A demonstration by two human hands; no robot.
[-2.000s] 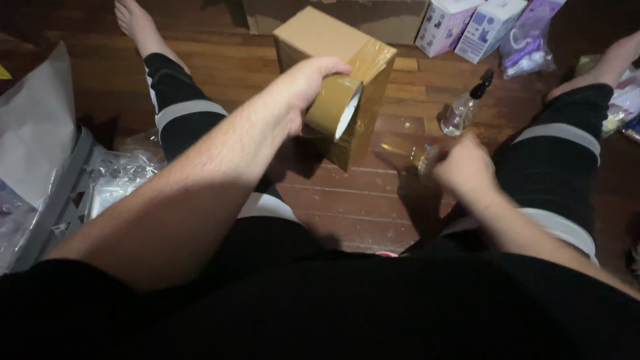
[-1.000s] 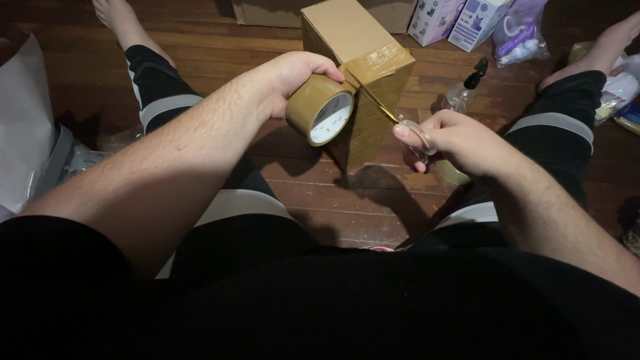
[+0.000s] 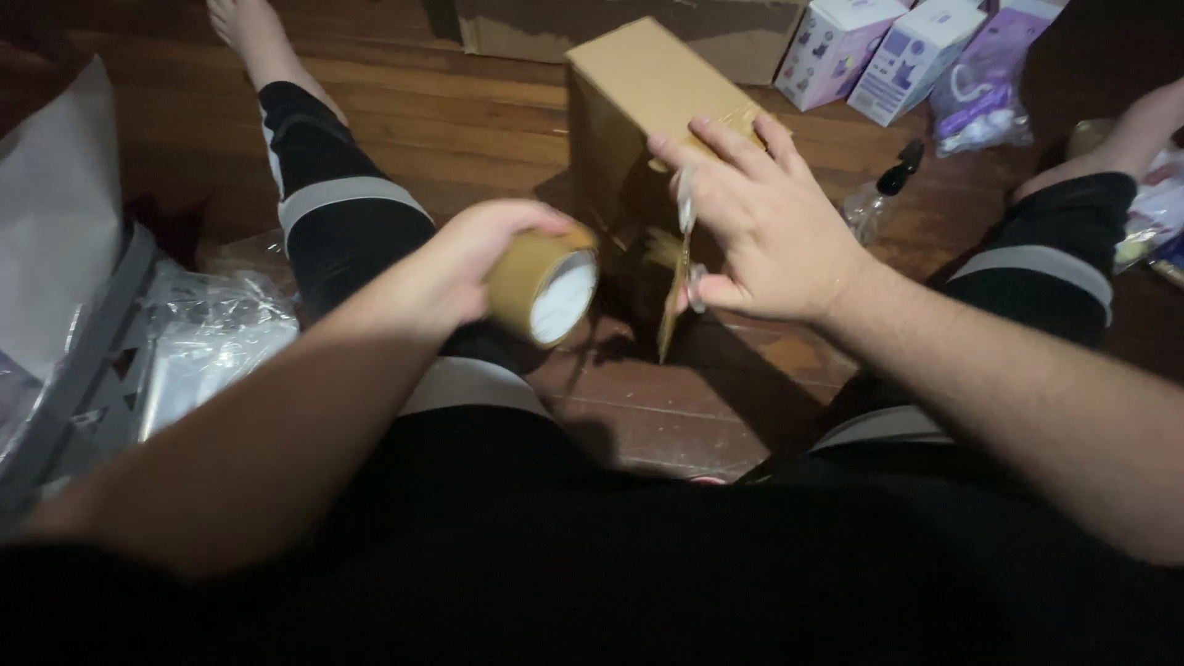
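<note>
A roll of brown packing tape point(image 3: 541, 287) is held in my left hand point(image 3: 481, 254), left of and in front of a cardboard box point(image 3: 647, 79) that stands upright on the floor. My right hand point(image 3: 754, 222) has its fingers spread on the box's taped top edge, and the scissors point(image 3: 686, 208) hang from its thumb and fingers, their clear handles showing. Alongside the scissors is a brown strip of tape point(image 3: 671, 319); where it is attached is hard to tell. Whether the blades are apart cannot be made out.
Behind the box lies a larger cardboard carton point(image 3: 629, 28). Printed boxes point(image 3: 916, 60) and a plastic bag with purple items point(image 3: 982, 102) are at the back right. A clear bottle with a black top point(image 3: 869, 203) stands right of my hand. Plastic packets point(image 3: 208, 342) and a grey crate point(image 3: 83, 370) are at left.
The tape roll, joined to the box by tape one second ago, is now apart from it, lower in my left hand. My right hand has moved from the scissors' cutting position onto the box edge.
</note>
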